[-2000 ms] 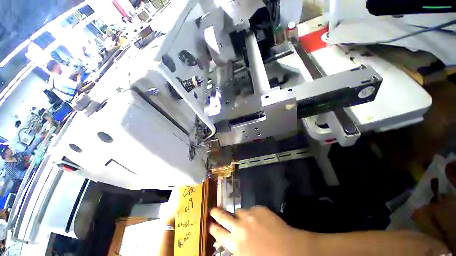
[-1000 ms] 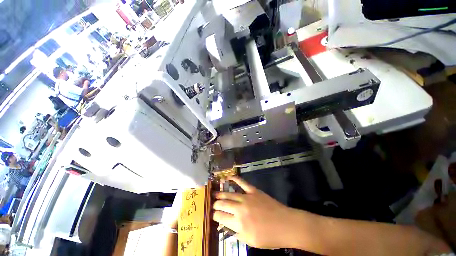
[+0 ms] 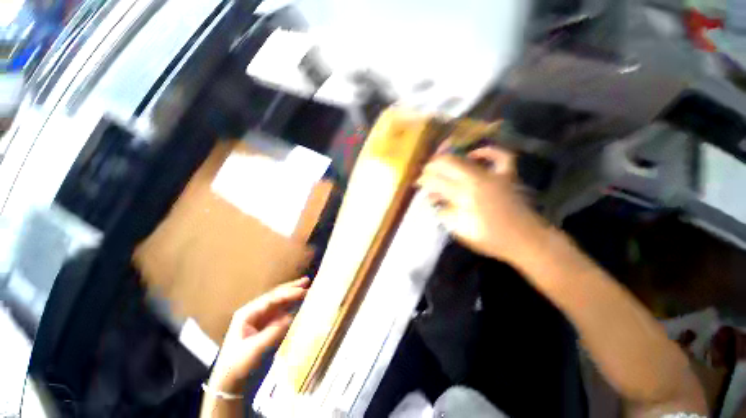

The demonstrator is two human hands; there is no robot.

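Note:
The long yellow-amber template (image 3: pixel 352 237) runs from below the machine head down to the lower middle, blurred. A pale support arm (image 3: pixel 372 326) lies along its right side. My right hand (image 3: pixel 470 196) is on the template's far right edge, fingers bent; whether it grips anything is too blurred to tell. My left hand (image 3: pixel 258 331) is at the template's left edge, lower down, with thumb and fingers apart and nothing seen in it. A tan-brown panel stack (image 3: pixel 213 245) lies left of the template, with a white sheet (image 3: pixel 270 188) on it.
The white machine head (image 3: pixel 433 41) is at the top middle, blurred. Grey and white machine parts (image 3: pixel 654 163) are at the right. A brown and white pile (image 3: pixel 712 351) is at the lower right. A white table edge (image 3: pixel 106 90) runs along the upper left.
The view has swung down and left, showing the panel stack and more of the template. My left hand now shows clearly. My right hand remains near the template's far end.

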